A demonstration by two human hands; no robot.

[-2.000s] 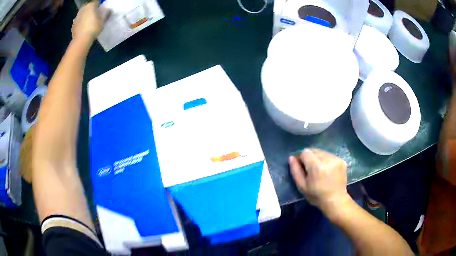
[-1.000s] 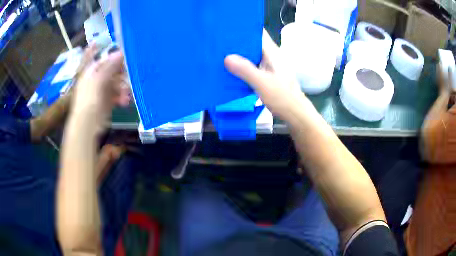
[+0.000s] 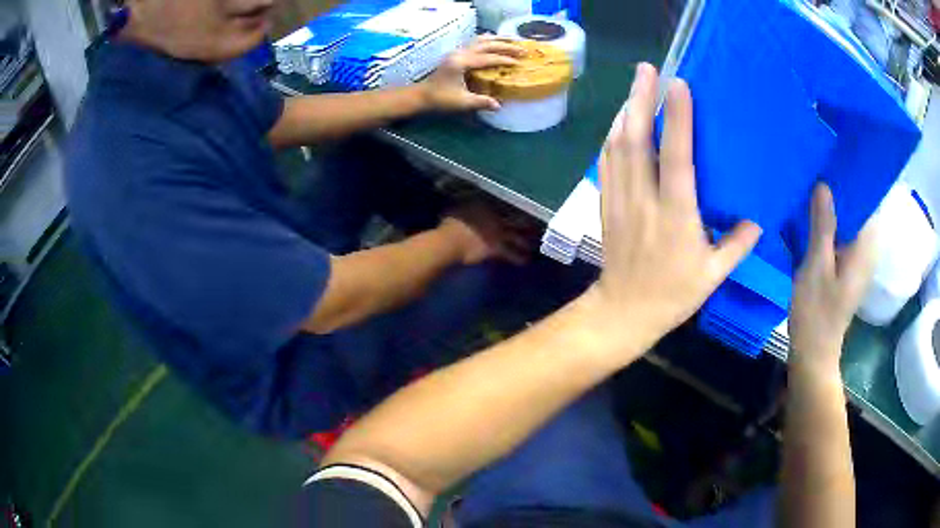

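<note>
A blue carton (image 3: 763, 134) is held up over the bench at the upper right, with its blue faces towards me and some depth showing. My left hand (image 3: 665, 206) lies along its left side, fingers up and thumb apart. My right hand (image 3: 830, 273) is at its lower right, with fingers against the blue card. Below it, flat cartons (image 3: 737, 315) are stacked at the bench edge, with blue and white tabs sticking out. The carton hides most of the stacks.
A neighbour in navy (image 3: 196, 217) sits at left, one hand on a wood-grain-topped white unit (image 3: 524, 88). Their blue and white carton pile (image 3: 397, 46) lies behind. White units (image 3: 917, 356) stand at the right edge. The bench edge (image 3: 464, 175) runs diagonally. Red shows under the bench.
The view has swung left, bringing the neighbour and the wood-grain-topped unit into sight. The blue carton is now tilted and shows depth. My left hand has come against its side.
</note>
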